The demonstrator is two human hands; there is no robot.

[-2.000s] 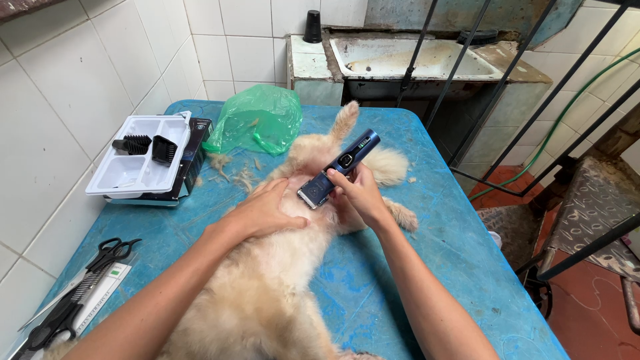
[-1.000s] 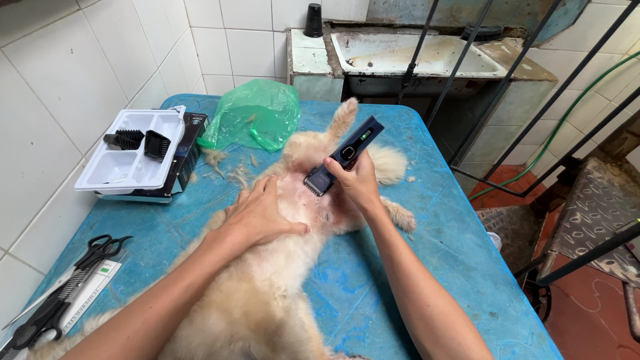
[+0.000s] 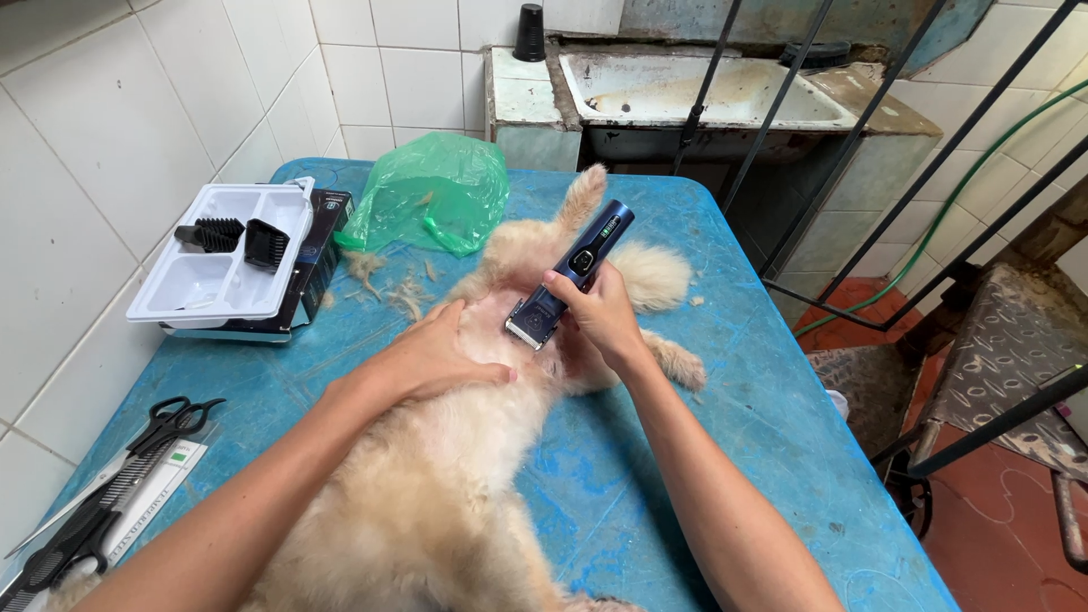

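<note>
A cream-furred dog (image 3: 476, 433) lies belly up on a blue table (image 3: 765, 425), its hind legs and fluffy tail toward the far edge. My right hand (image 3: 599, 314) holds a dark blue cordless hair clipper (image 3: 565, 276), its metal blade against the bare pink skin of the lower belly. Flat on the belly beside it rests my left hand (image 3: 442, 353), fingers apart, pressing on the skin. The dog's head is out of view.
A white plastic tray (image 3: 191, 285) with black comb attachments sits on a dark box at the left. A green plastic bag (image 3: 433, 191) and hair tufts (image 3: 408, 293) lie nearby. Scissors (image 3: 174, 425) are at the near left. Behind stands a sink (image 3: 705, 89); metal bars (image 3: 816, 297) run along the right.
The clipper in my right hand has moved from the pinker skin between the hind legs to a spot closer to my left hand. My left hand stays on the belly.
</note>
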